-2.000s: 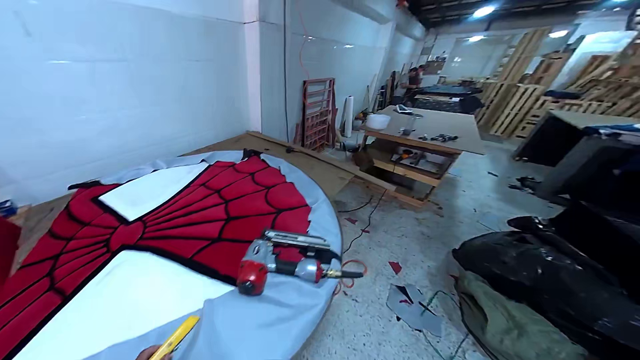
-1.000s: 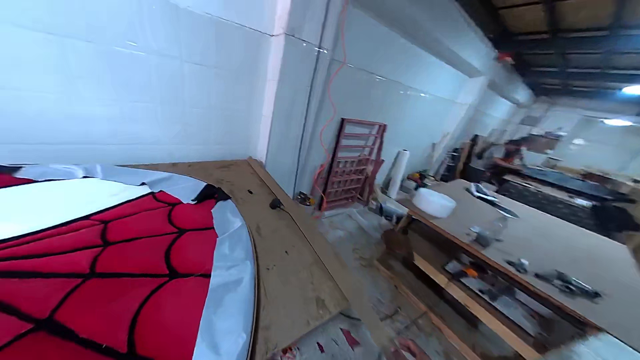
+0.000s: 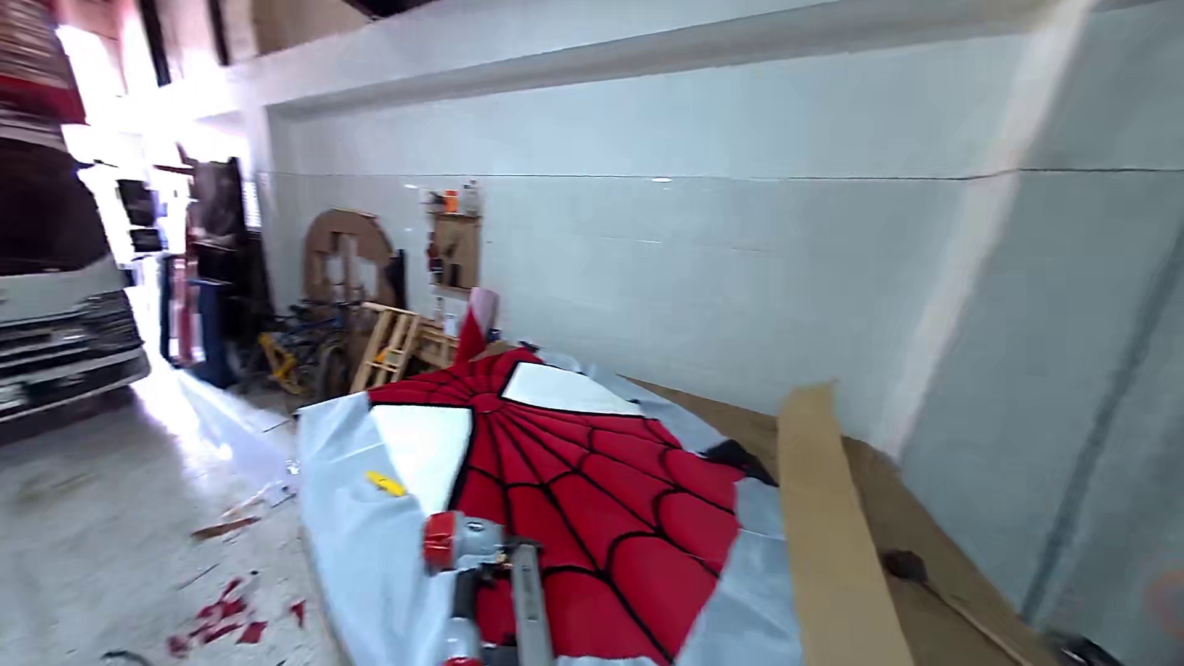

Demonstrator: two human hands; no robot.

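Neither of my hands shows in the head view. A red fabric panel with black web lines lies spread over a table, with white fabric pieces set into it and grey fabric around its edge. A pneumatic stapler with a red cap rests on the panel at the near edge of the view. A yellow utility knife lies on the grey fabric at the left. A long cardboard strip stretches along the panel's right side.
Brown board lies under the fabric beside the tiled wall. Red scraps litter the floor at the left. Bicycles, a wooden frame and a parked vehicle stand further back.
The view has swung far to the left. Two seconds ago, part of a hand was at the yellow knife; now the knife lies on the grey fabric with no hand on it.
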